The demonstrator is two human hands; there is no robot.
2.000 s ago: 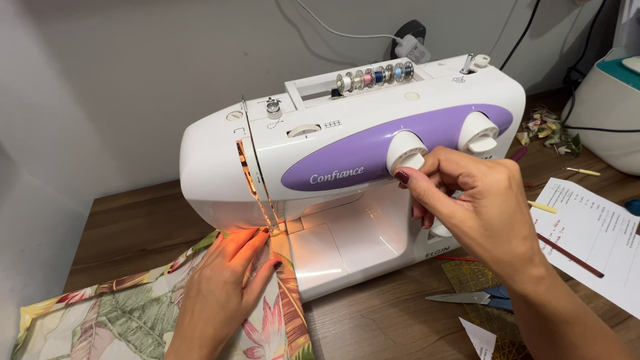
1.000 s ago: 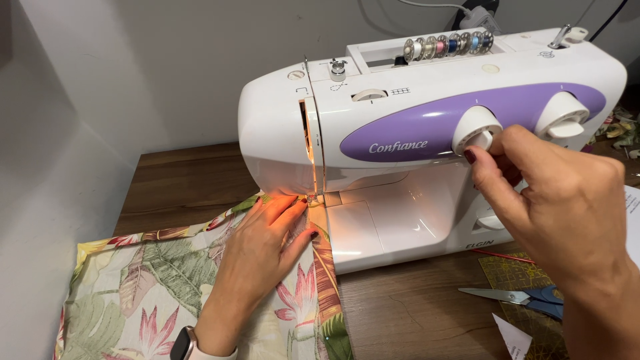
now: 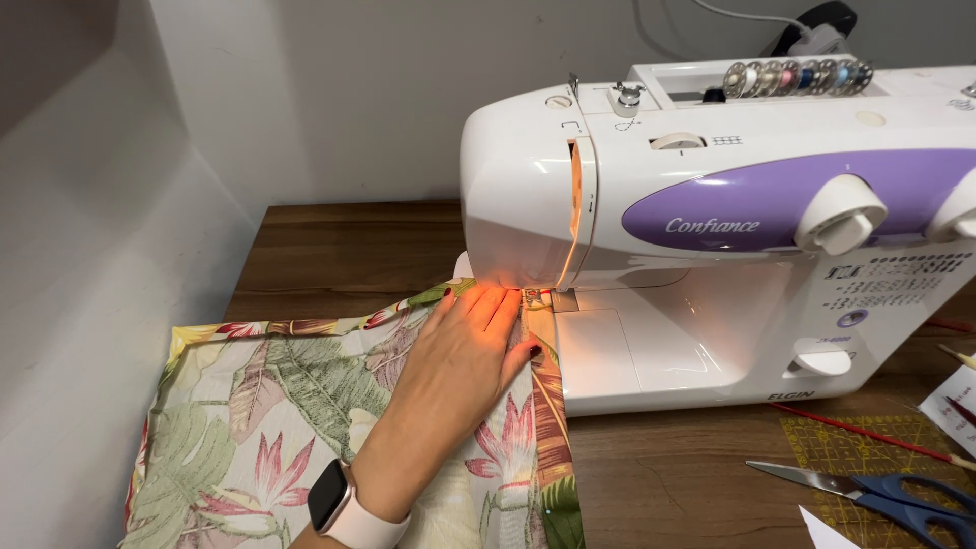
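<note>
My left hand point(image 3: 465, 343), with a smartwatch point(image 3: 329, 496) on its wrist, lies flat on a floral print fabric point(image 3: 305, 389). Its fingertips rest close to the presser foot point(image 3: 535, 296) of a white and purple Elgin sewing machine point(image 3: 526, 183), lit by the machine's lamp. The fabric's folded right edge runs under the presser foot. A stitch dial point(image 3: 841, 213) is on the front of the machine with no hand on it. My right hand is out of view.
At the lower right, blue-handled scissors point(image 3: 877, 488) lie on a yellow-lined ruler point(image 3: 831, 438) beside a red stick point(image 3: 862, 435) and paper point(image 3: 953, 400). Bobbins point(image 3: 797, 78) stand in a row on top of the machine. A wall point(image 3: 366, 99) rises behind.
My right hand has let go of the stitch dial and left the view. My left hand remains on the fabric by the presser foot. The view has shifted left and closer.
</note>
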